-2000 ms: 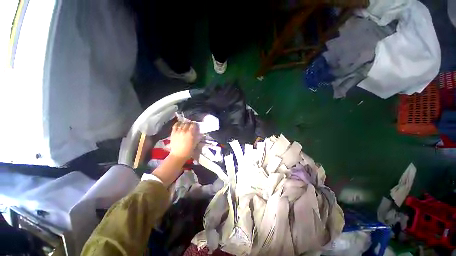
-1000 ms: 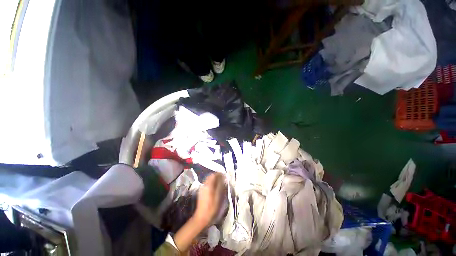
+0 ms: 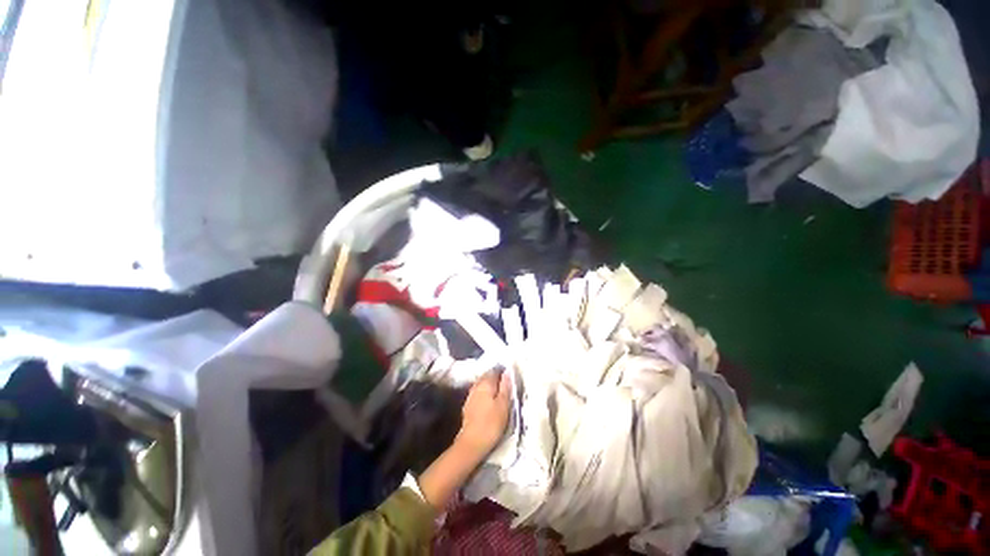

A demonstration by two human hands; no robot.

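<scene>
My bare left hand [image 3: 486, 413], in an olive sleeve, is at the left edge of a large layered heap of cream cut pieces [image 3: 608, 424]. Its fingers touch the strips there; the fingertips are partly hidden, so I cannot tell whether they grip one. Bright white pieces [image 3: 440, 241] lie just beyond the heap, inside a round pale rim [image 3: 375, 198]. My right hand is out of the picture.
A shiny black bag [image 3: 505, 206] lies behind the heap. A white-covered table [image 3: 244, 141] is at the upper left. A red crate [image 3: 942, 483] and an orange crate [image 3: 931, 244] stand at the right. A person's shoe [image 3: 479, 148] shows at the top.
My left hand has moved from the white pieces back to the heap's left edge. The white piece it held at first now lies among the others. The view has shifted slightly.
</scene>
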